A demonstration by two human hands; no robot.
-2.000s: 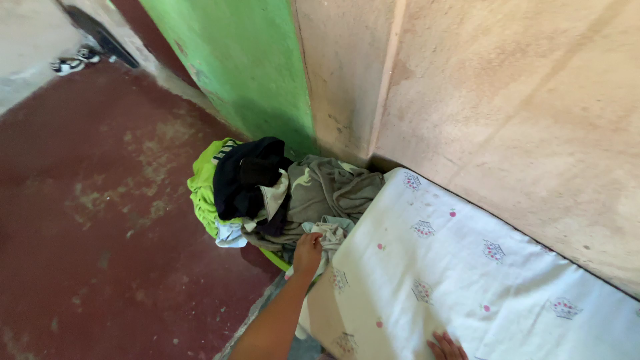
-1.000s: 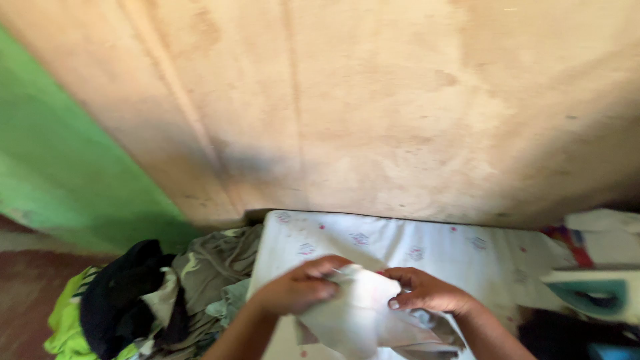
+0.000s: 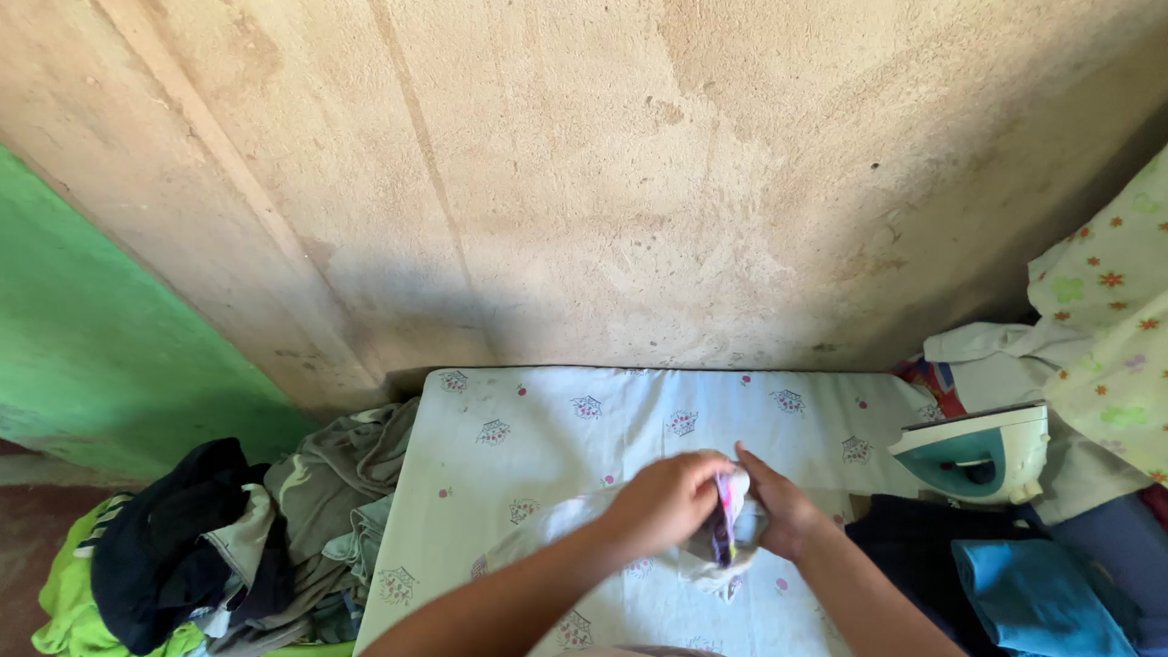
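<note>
My left hand (image 3: 671, 500) grips a bunched white cloth garment (image 3: 716, 575) with a purple and pink patterned part. On the garment's other side my right hand (image 3: 776, 504) also holds it, fingers partly hidden by the fabric. Both hands are above a surface covered by a white sheet (image 3: 474, 474) with a small printed pattern. Part of the garment spreads out under my left forearm.
A heap of clothes (image 3: 173, 547) lies at the left, beside the covered surface. At the right are a teal and white clothes iron (image 3: 976, 456), a folded blue cloth (image 3: 1040, 584), dark cloth (image 3: 931, 547) and a flowered curtain-like fabric (image 3: 1113, 301). A wall (image 3: 584, 182) stands behind.
The view has swung right from the clothes heap. Two seconds ago my left hand was at the heap; both hands then held the white cloth over the sheet, and now it is more bunched between them.
</note>
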